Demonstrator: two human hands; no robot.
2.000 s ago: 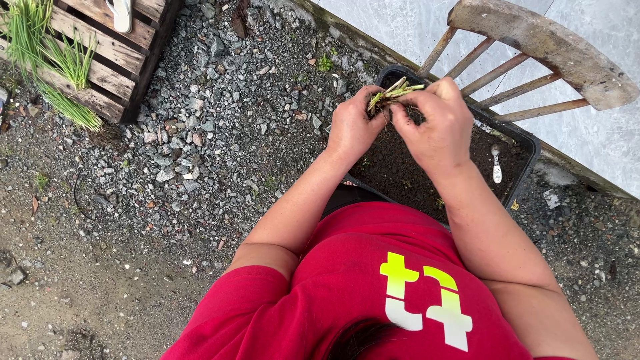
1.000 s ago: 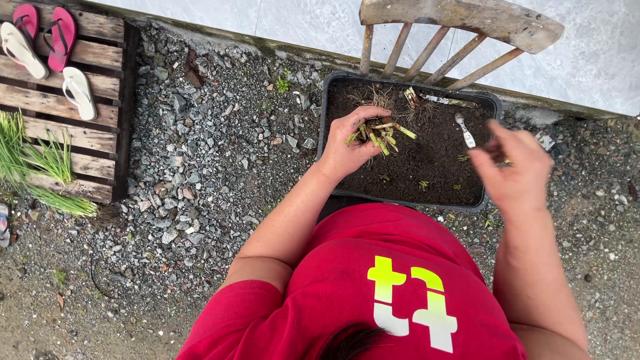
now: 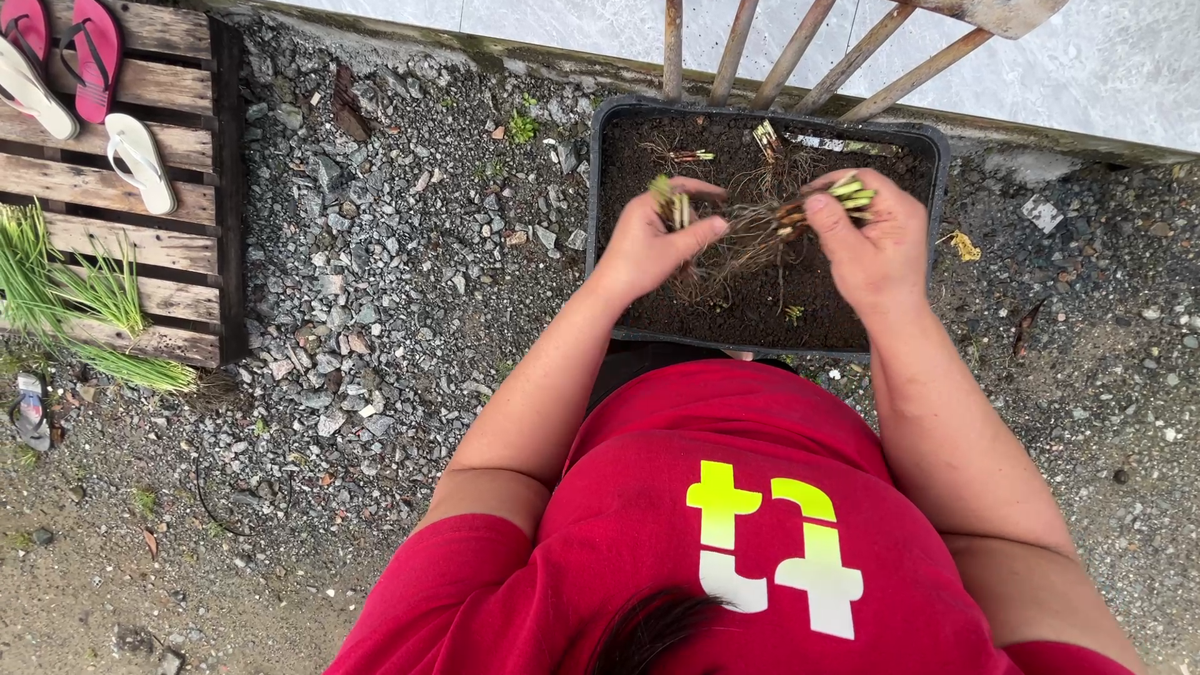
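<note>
Over a black plastic planter box of dark soil, my left hand grips a bunch of cut green plant stems with roots. Another bunch of cut stems is in my right hand, between thumb and fingers. Tangled brown roots stretch between the two bunches. On the soil behind my hands lie a small rooted stem and a short clump of cut stems. A tiny green sprout shows near the front of the box.
A wooden chair back with spindles leans over the planter's far edge, by a pale tiled floor. At left, a wooden pallet holds flip-flops and long green leafy stalks. Gravel lies between pallet and planter.
My right hand has come back from the planter's right side to my left hand and now holds a bunch of stems. The small spoon-like tool seen earlier is out of sight.
</note>
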